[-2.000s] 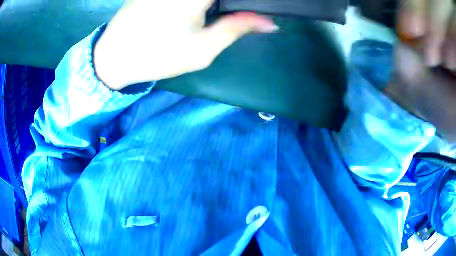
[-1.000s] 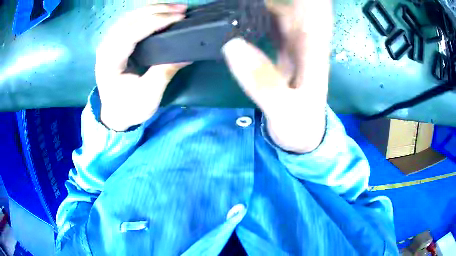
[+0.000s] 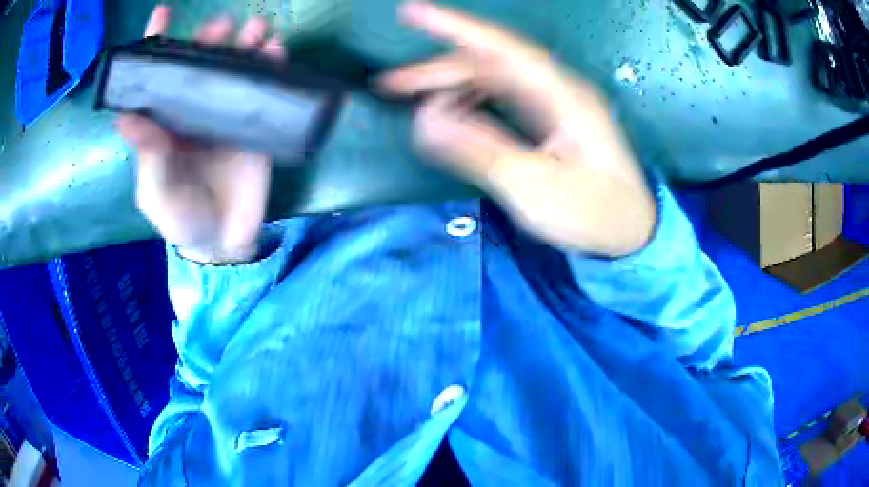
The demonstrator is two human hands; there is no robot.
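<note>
A black plastic housing is held over the green mat at the left, its smooth grey-looking long face towards me, blurred by motion. My left hand grips it from below, with fingertips showing along its far edge. My right hand is to the right of the housing, apart from it, blurred, with fingers spread and pointing left. A thin dark shape lies at its fingertips; I cannot tell whether it is a part or a shadow.
A blue tray is at the upper left. Several small black frames lie at the upper right beside shiny clear plastic. A black cable crosses the right bench edge. An open cardboard box and blue crates are below the bench.
The left hand has moved left and turned the housing so its smooth face shows more. The right hand has come away from the housing and its fingers have spread.
</note>
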